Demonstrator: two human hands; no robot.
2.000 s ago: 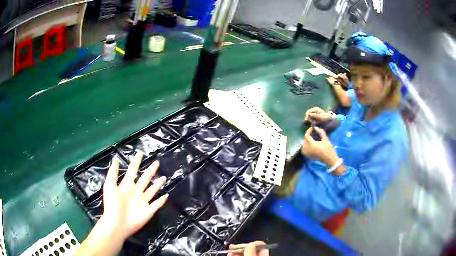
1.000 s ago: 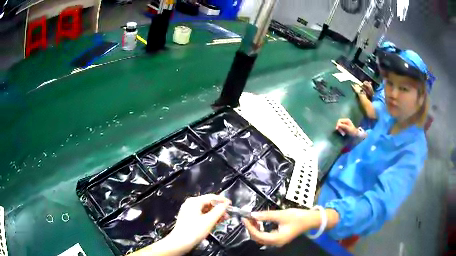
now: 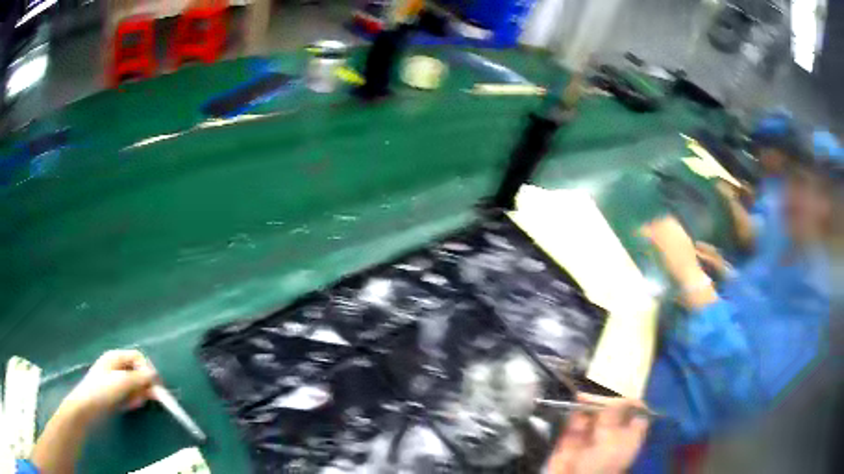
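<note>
My left hand [image 3: 116,381] is low at the left, over the green mat beside the tray. Its fingers close on the upper end of a slim white pen-like tool [image 3: 176,409], whose dark tip points down and right near the mat. My right hand [image 3: 600,437] is at the bottom right, cut off by the frame edge, holding thin tweezers [image 3: 574,405] roughly level. The glossy black blister tray [image 3: 370,370] lies between my hands, blurred. Whether its pockets hold parts cannot be told.
White sheets [image 3: 578,245] lie along the tray's right side. Another pale strip [image 3: 20,403] is at the far left. A black-based post [image 3: 526,162] stands behind the tray. A person in blue [image 3: 713,347] sits at the right. A bottle [image 3: 324,69] and tape roll [image 3: 424,72] stand far back.
My left hand has moved from the other person's hand, over the tray, to the mat at the left. My right hand with tweezers has come back into view. The other person's hand has withdrawn.
</note>
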